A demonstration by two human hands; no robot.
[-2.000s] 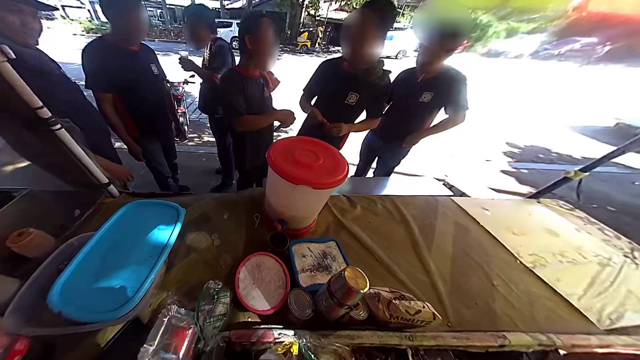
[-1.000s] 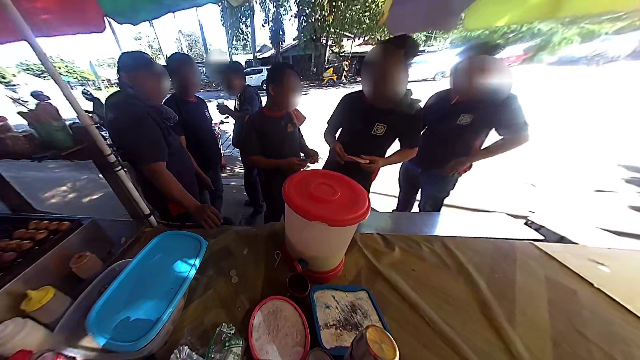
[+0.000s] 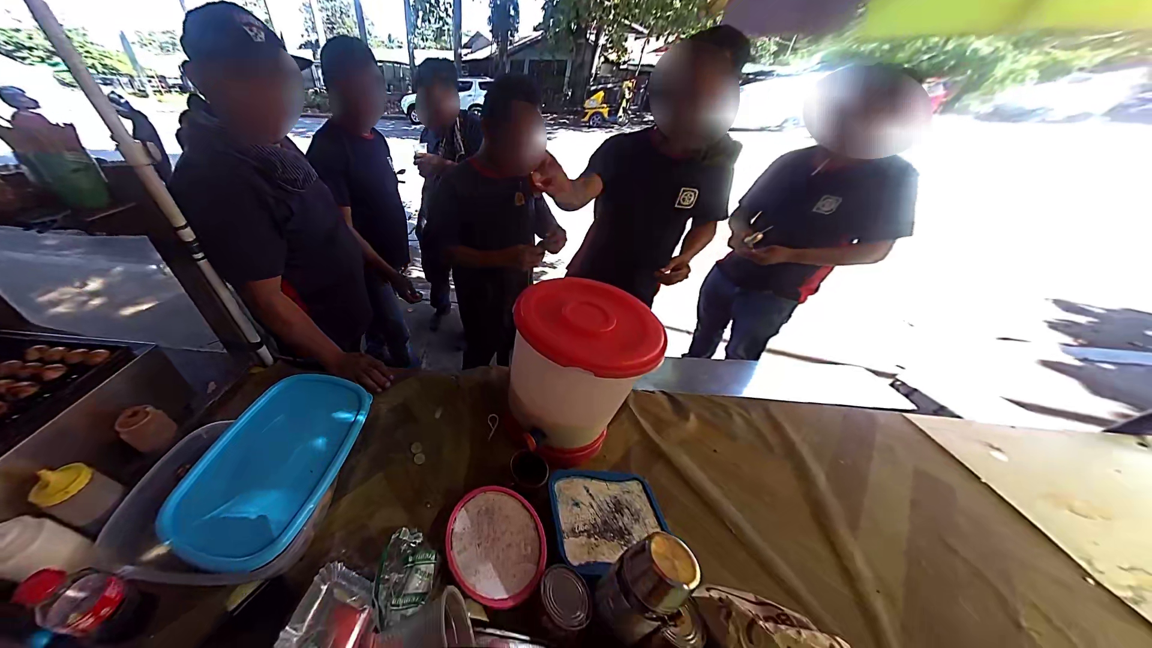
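Observation:
Neither my left hand nor my right hand shows in the head view. Before me a plastic drink dispenser with a red lid (image 3: 589,328) stands on a brown cloth-covered table (image 3: 765,504). A dark cup (image 3: 529,469) sits below its spigot. Nearer are a round pink-rimmed container (image 3: 496,547), a square blue-rimmed container (image 3: 605,517), a tin can (image 3: 565,598) and a metal canister (image 3: 650,585) lying over another can. At the left a blue lid (image 3: 265,472) rests on a clear plastic tub (image 3: 148,540). Coins (image 3: 417,453) lie on the cloth.
Several people in dark shirts stand across the table; one person's hand (image 3: 362,370) rests on its edge. A pole (image 3: 148,171) rises at the left. Beside it are a grill pan with round food (image 3: 45,369), squeeze bottles (image 3: 76,493) and a red-capped jar (image 3: 81,605).
The view has shifted. The person standing second from the right has raised a hand toward the person beside them. Two seconds ago that person's hands were low in front.

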